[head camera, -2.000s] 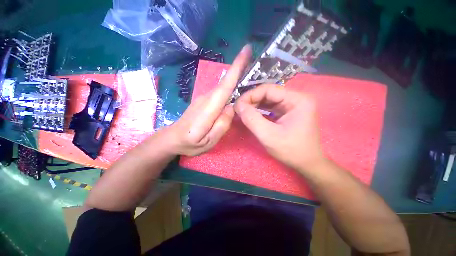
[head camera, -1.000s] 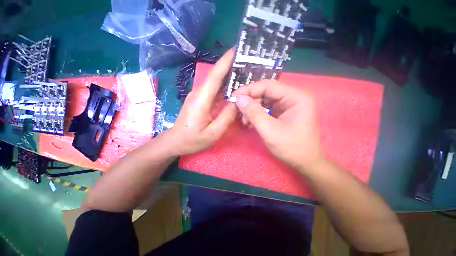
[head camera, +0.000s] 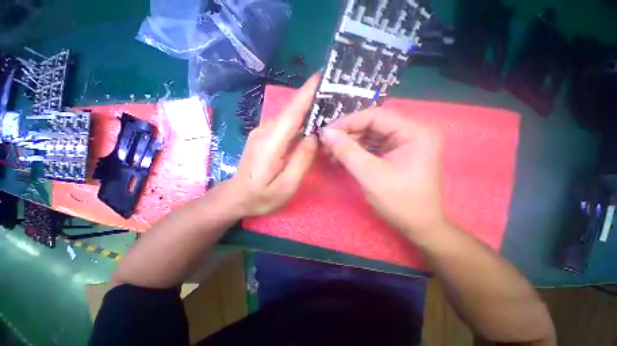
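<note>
My left hand holds the lower left edge of a dark circuit board panel with repeated whitish parts, tilted above the foam mat. Two white strips with blue ends lie across it, an upper strip and a lower strip. My right hand has its thumb and index finger together at the panel's near corner, by my left thumb. Whether something small is between those fingertips is hidden. The red foam mat lies under both hands.
At left, a black moulded part and clear film lie on another mat. Stacked panels stand further left. Behind are a crumpled clear bag and small black parts. Dark housings sit at back right.
The panel has swung from leaning right to more upright and facing me, then tilted slightly right again. The white piece seen at my right fingertips one second ago no longer shows.
</note>
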